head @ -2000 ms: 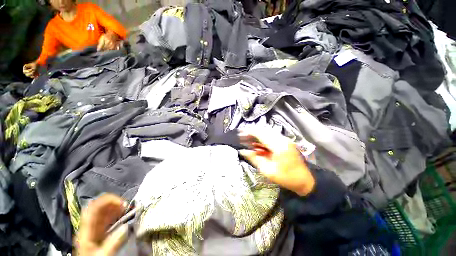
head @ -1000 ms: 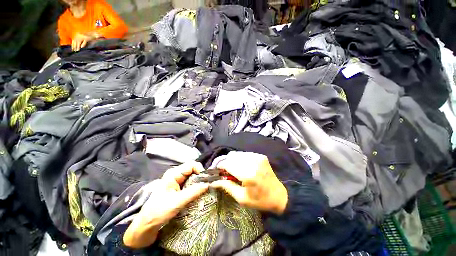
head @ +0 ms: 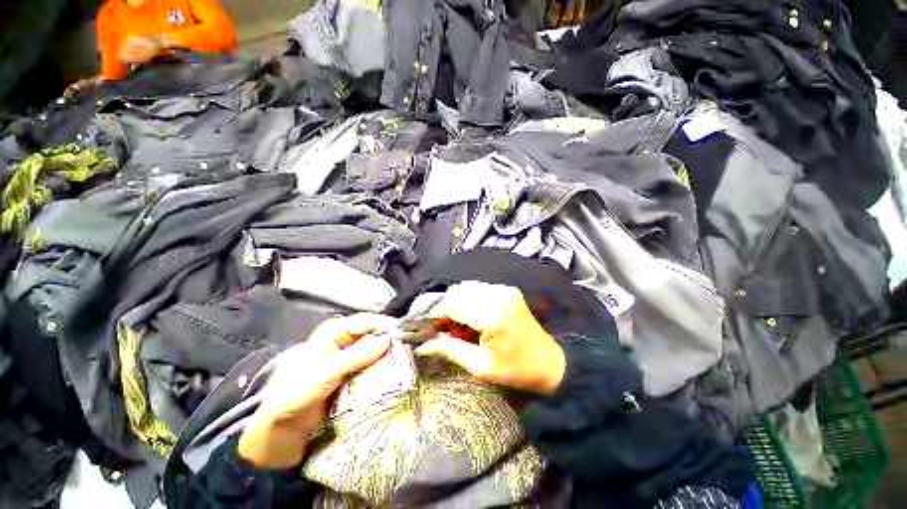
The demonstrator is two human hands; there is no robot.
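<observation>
A grey denim garment with dense yellow-green thread embroidery (head: 423, 432) lies in front of me, its embroidered cloth spread below my hands. My left hand (head: 313, 388) pinches the garment's seam edge between thumb and fingers. My right hand (head: 502, 338) is closed at the same edge, close to the left fingertips. A small red thing, perhaps the snips (head: 459, 330), shows inside my right fist; its tip is hard to make out against the dark fold. Black fabric (head: 507, 270) of the garment lies just beyond my hands.
Heaped grey and black denim garments (head: 199, 234) surround the work, with brassy buttons and more yellow-green threads (head: 139, 388) at the left. A person in orange (head: 169, 35) is at the upper left. Green crates (head: 845, 423) stand at the lower right. A white label (head: 702, 123) shows among the garments.
My hands came together from apart and now pinch the garment's edge. The black fabric has come into view beyond them. The embroidered cloth hangs lower and looks less bright.
</observation>
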